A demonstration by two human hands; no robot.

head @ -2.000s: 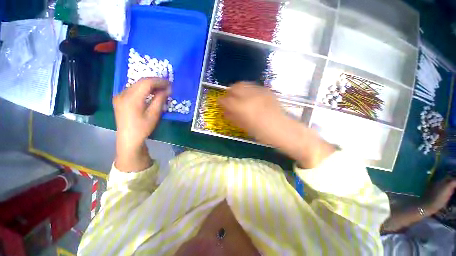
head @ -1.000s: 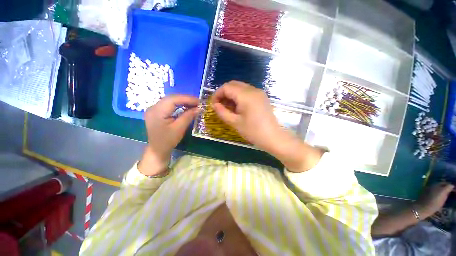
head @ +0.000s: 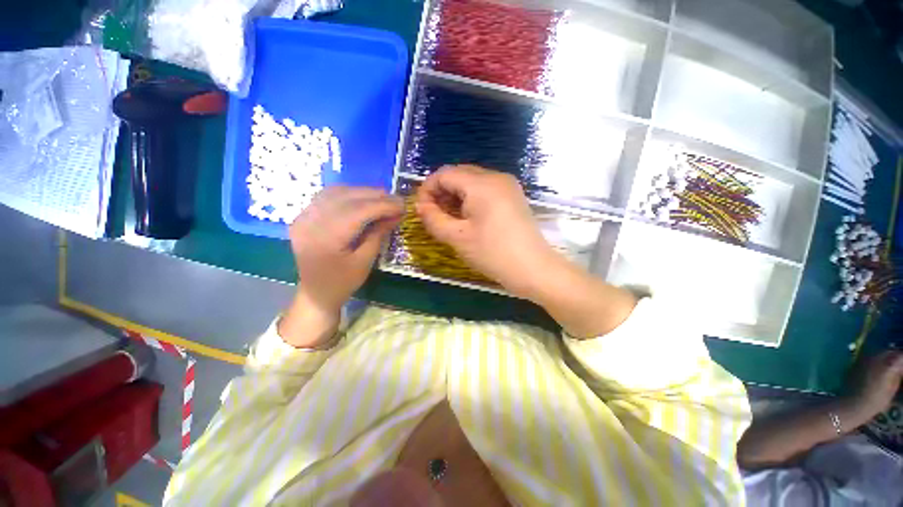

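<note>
My left hand (head: 342,238) is at the left wall of the divided tray, with thumb and forefinger pinched on something tiny and whitish, too small to make out well. My right hand (head: 475,220) is just right of it, fingertips pinched close to the left ones, over the yellow wires (head: 436,253) in the nearest compartment. A wire between the hands cannot be told clearly. The blue tray (head: 337,69) holds loose white connector housings (head: 282,168). Black wires (head: 473,129) and red wires (head: 495,45) lie in the compartments behind.
Wired housings (head: 718,198) lie in the divided tray's (head: 616,230) right column. A heat gun-like tool (head: 161,158), paper sheets (head: 54,129) and a plastic bag (head: 203,35) are at left. White strips (head: 850,153) and a wired pile (head: 859,262) are at far right, near another person's arm (head: 812,431).
My left hand has moved right from the blue tray to the divided tray's edge. My right hand has stayed over the yellow wires, its fingertips now close to the left ones.
</note>
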